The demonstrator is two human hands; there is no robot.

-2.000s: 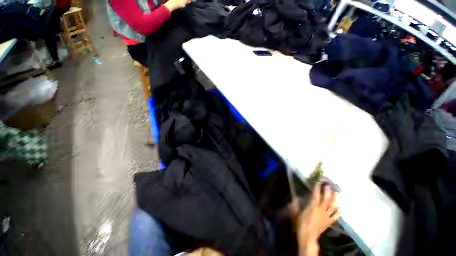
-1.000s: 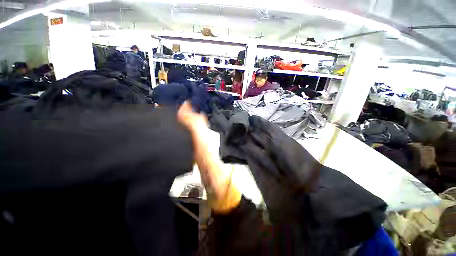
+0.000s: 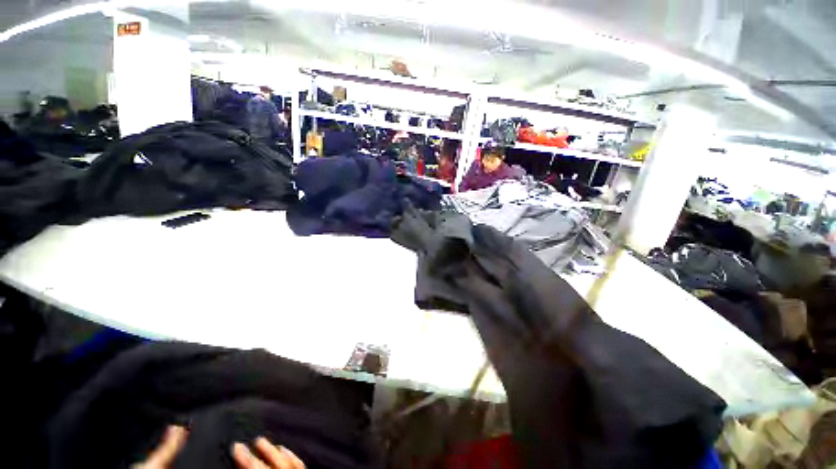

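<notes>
A black coat (image 3: 229, 394) lies in a heap across the bottom left, below the table's near edge. My left hand (image 3: 165, 449) shows only as a small blurred piece on this cloth, cut off by the bottom edge. My right hand (image 3: 266, 453) shows a few fingertips on the same cloth, also cut off. Whether either hand grips the cloth cannot be told. Another black-grey garment (image 3: 550, 339) lies over the table to the right and hangs over its near edge.
The long white table (image 3: 247, 284) crosses the view, with a thin black rectangle (image 3: 186, 220) and a small patterned piece (image 3: 368, 358) on it. Black (image 3: 192, 169), navy (image 3: 357, 194) and grey (image 3: 532, 215) garments are heaped behind. A person (image 3: 490, 169) is beyond, before shelves.
The large dark cloth that was raised across the left has dropped low, uncovering the tabletop. The arm that reached over the table has drawn back to the bottom edge.
</notes>
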